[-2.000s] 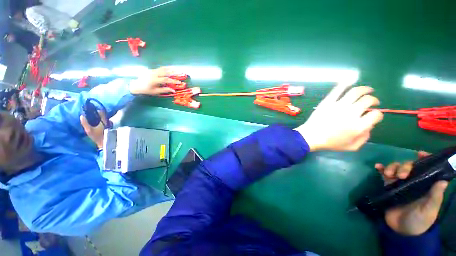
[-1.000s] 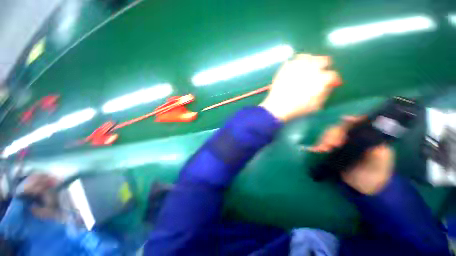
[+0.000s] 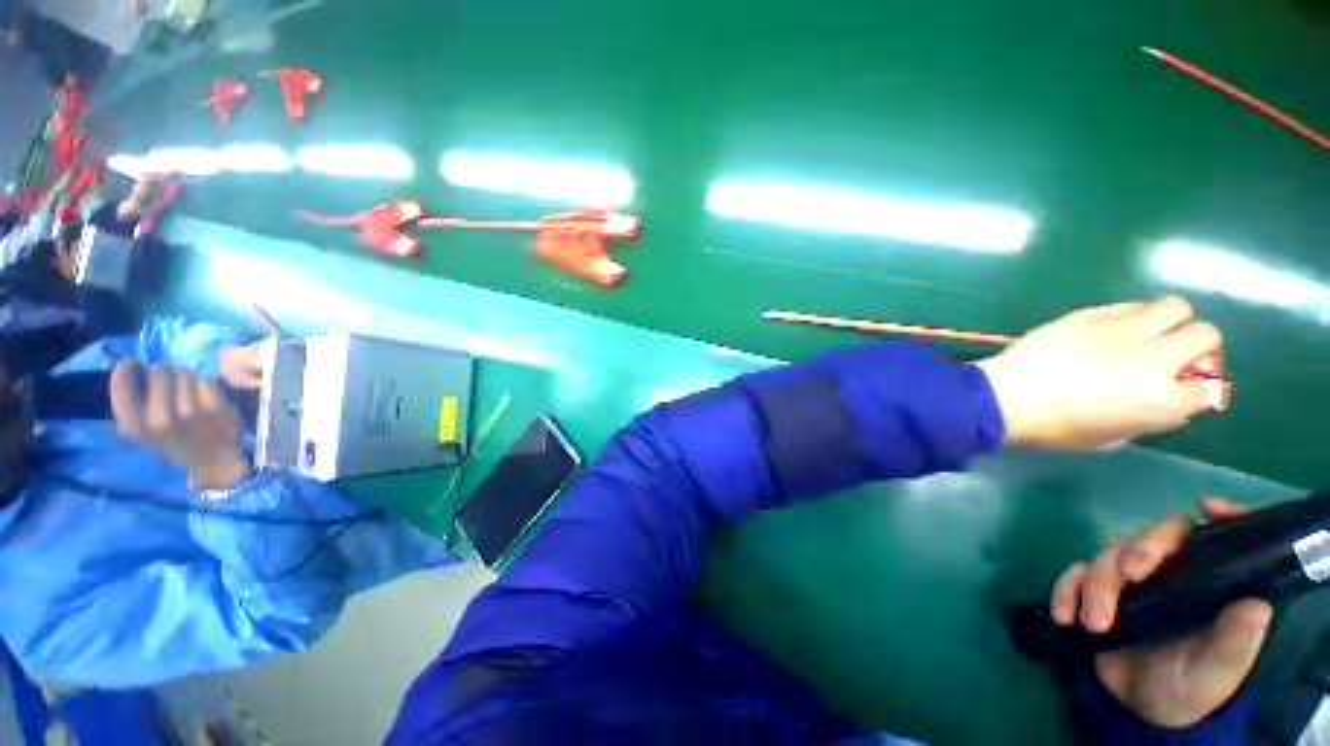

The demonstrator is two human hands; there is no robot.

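My left hand [image 3: 1101, 376] is at the right, closed on a red cable clamp [image 3: 1211, 382]. Most of the clamp is hidden by my fingers; its red and pale end shows past them. A red cable lead [image 3: 875, 325] lies on the green bench and runs to the left from my hand. My right hand [image 3: 1174, 634] is at the lower right, wrapped around the black electric screwdriver [image 3: 1211, 568], which has a pale label. The screwdriver's front end points left, over the bench. Its bit cannot be made out.
More red clamps [image 3: 584, 241] lie on the bench [image 3: 875, 102] to the left and far left. A red lead [image 3: 1240, 99] shows at the upper right. A dark flat device [image 3: 521, 488] lies beside a white-grey box [image 3: 372, 404]. A person in blue sits at the left.
The view has swung and steadied. My left hand appears further right, still with the red clamp. My right hand still holds the screwdriver. The neighbour's hand has left the clamps seen near it earlier.
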